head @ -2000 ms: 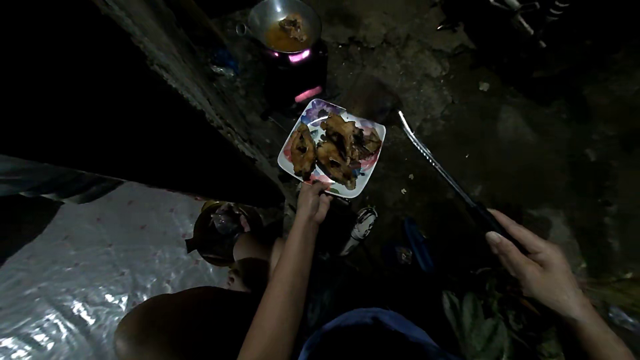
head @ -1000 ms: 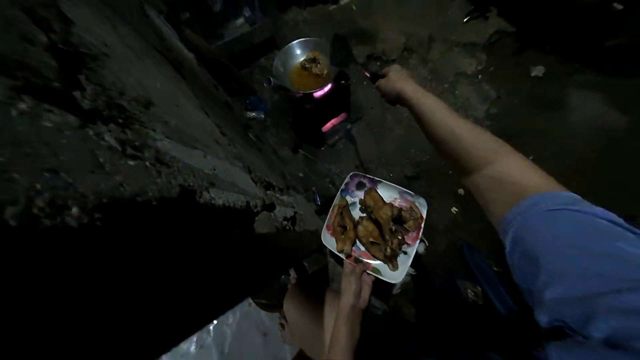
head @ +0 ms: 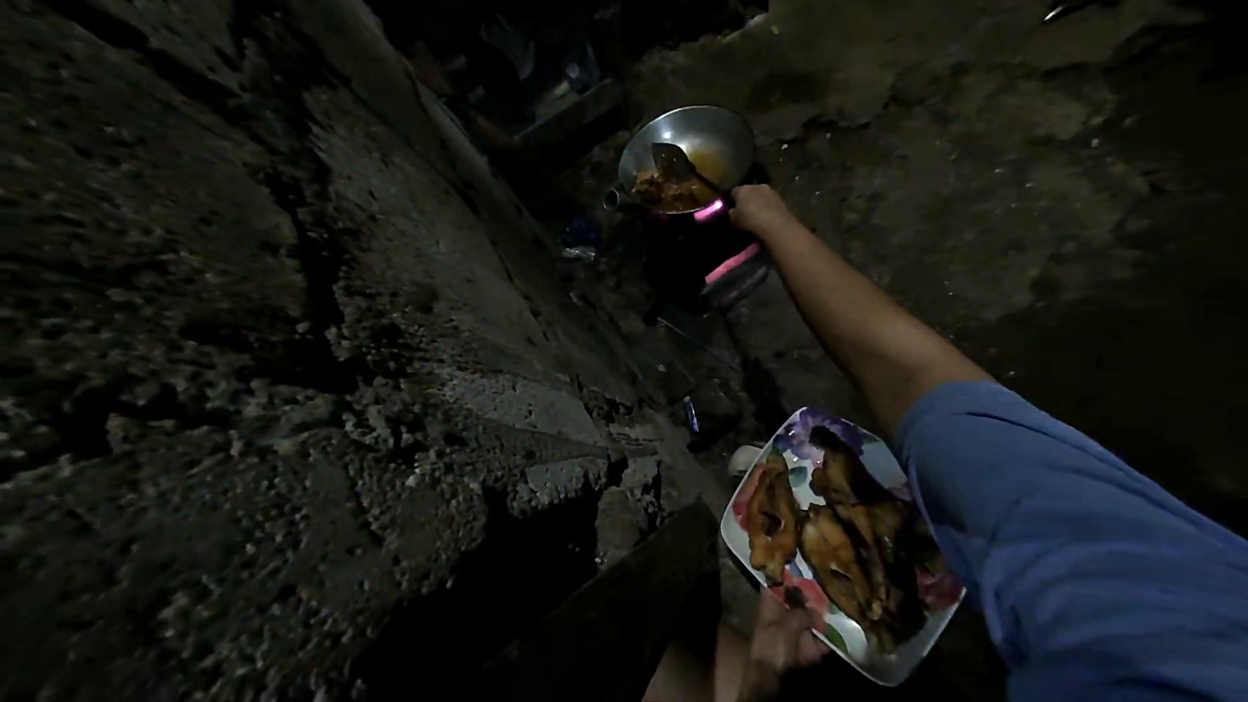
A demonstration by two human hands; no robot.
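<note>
My left hand (head: 780,634) grips the near edge of a square floral plate (head: 882,665) bearing several browned, fried pieces of food (head: 843,561), perhaps fish or meat. Farther off, my right hand (head: 759,209) is closed on the handle of a dark spatula (head: 673,161), whose blade is inside a metal wok (head: 717,127). Oil and a browned piece of food (head: 668,192) lie in the wok, beside the blade. The wok sits over a dark stove with a pink glow (head: 729,263) at its openings.
A rough concrete wall (head: 419,322) rises along the left, close to the stove and the plate. Dim objects (head: 565,93) lie beyond the wok. A small blue item (head: 690,414) is on the ground between plate and stove. Cracked, dark ground (head: 936,195) extends to the right.
My right hand has reached forward to the wok, and the spatula blade is now inside it. The plate stays in my left hand. The view has swung toward the wall.
</note>
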